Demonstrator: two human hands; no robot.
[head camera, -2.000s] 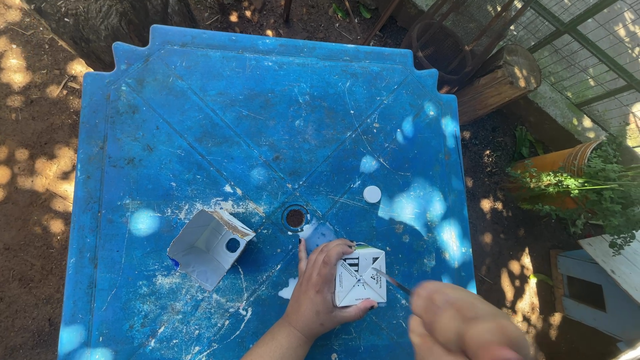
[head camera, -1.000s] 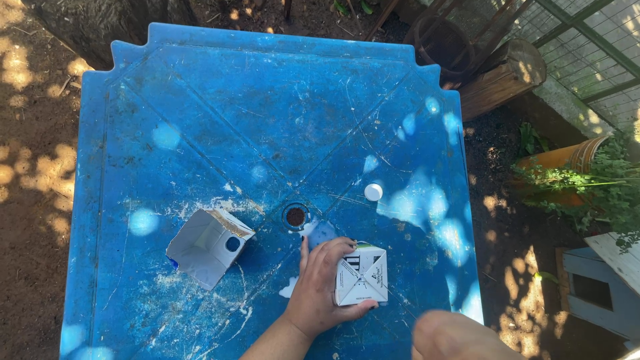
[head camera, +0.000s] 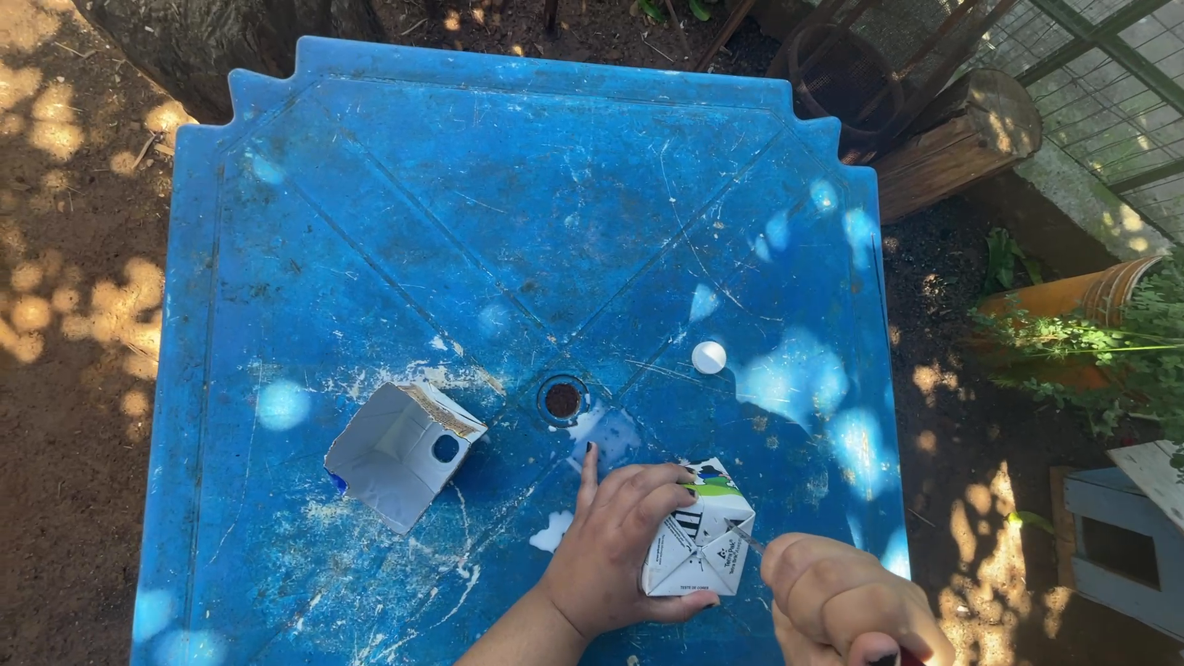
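A white printed beverage carton (head camera: 700, 546), its folded end facing up, is held against the table by my left hand (head camera: 624, 536), fingers on its far and left sides and thumb along the near edge. My right hand (head camera: 846, 592) is closed around a tool whose thin metal blade (head camera: 747, 536) points at the carton's top; its tip is at or just over the folded flap. Most of the handle is hidden in my fist. Left of my hands lies a cut carton piece (head camera: 393, 458), grey inside, with a round hole in one side. A white round cap (head camera: 709, 357) lies beyond the carton.
The blue plastic table (head camera: 518, 222) has a round center hole (head camera: 562, 400) and white liquid spots near my left hand. Around it are a tree trunk (head camera: 222, 46), a cut log (head camera: 962, 139), an orange pot (head camera: 1064, 301) with a green plant, and a wire fence.
My right hand was at the carton with the blade, drew back toward the lower right with no blade showing, and is now at the carton again. My left hand has stayed on the carton.
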